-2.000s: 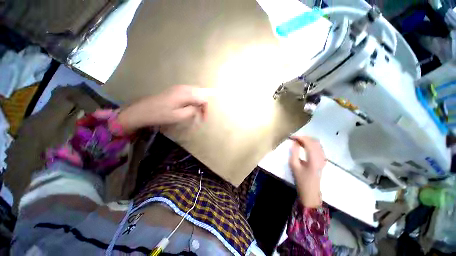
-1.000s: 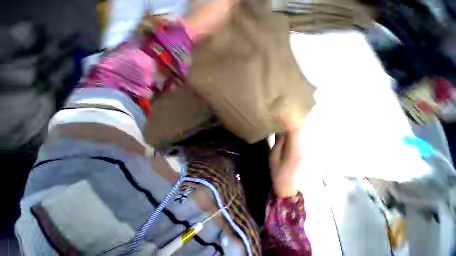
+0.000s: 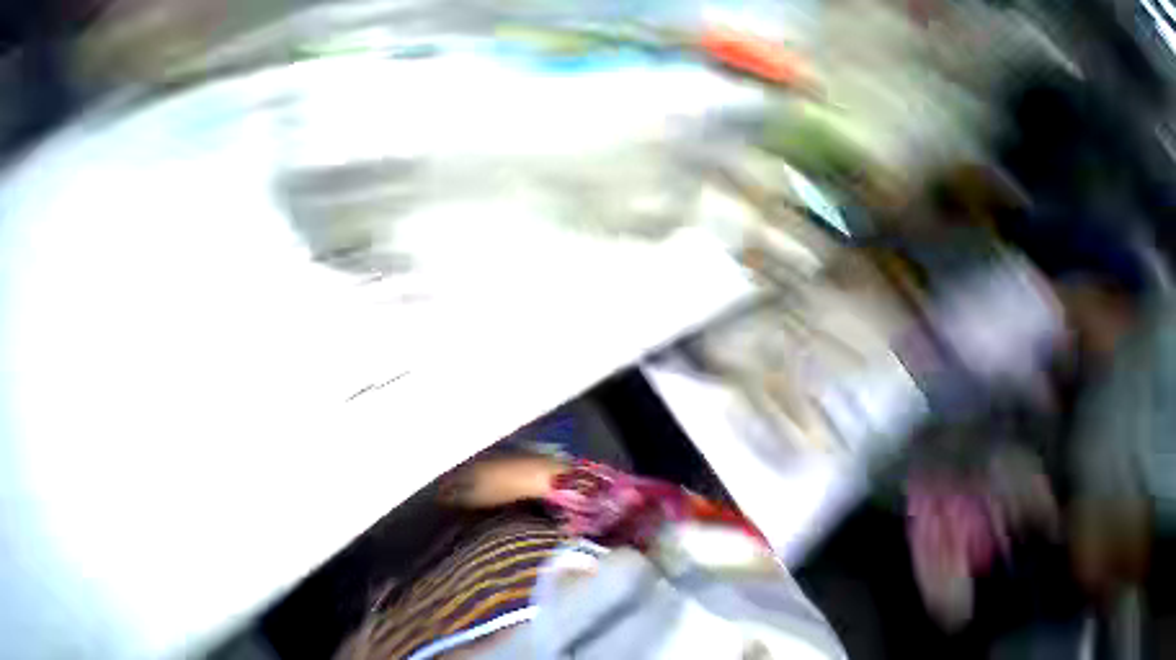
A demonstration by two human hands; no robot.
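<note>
The view is strongly blurred. My right hand (image 3: pixel 500 481) is low in the centre, at the table's front edge above the checked apron (image 3: pixel 451 591), its pink-red sleeve running off to the right. Its fingers are dark and smeared; whether it holds anything cannot be told. My left hand is out of the picture. The white sewing-machine table (image 3: pixel 194 451) glares across the left and centre. A whitish-grey blurred shape on it appears to be the sewing machine (image 3: pixel 580 194). The khaki cloth panel cannot be made out.
A low white side table (image 3: pixel 825 496) at the right bears blurred khaki-brown cloth pieces (image 3: pixel 800 374). A dark gap lies between the two tables. Blurred figures, apparently people, are at the far right, one with something pink (image 3: pixel 954 522). An orange-red streak (image 3: pixel 754 58) shows beyond the machine.
The view has swung right. My left hand and the khaki panel have left sight. My right hand, earlier at the cloth's edge, now appears by the lap at the table edge.
</note>
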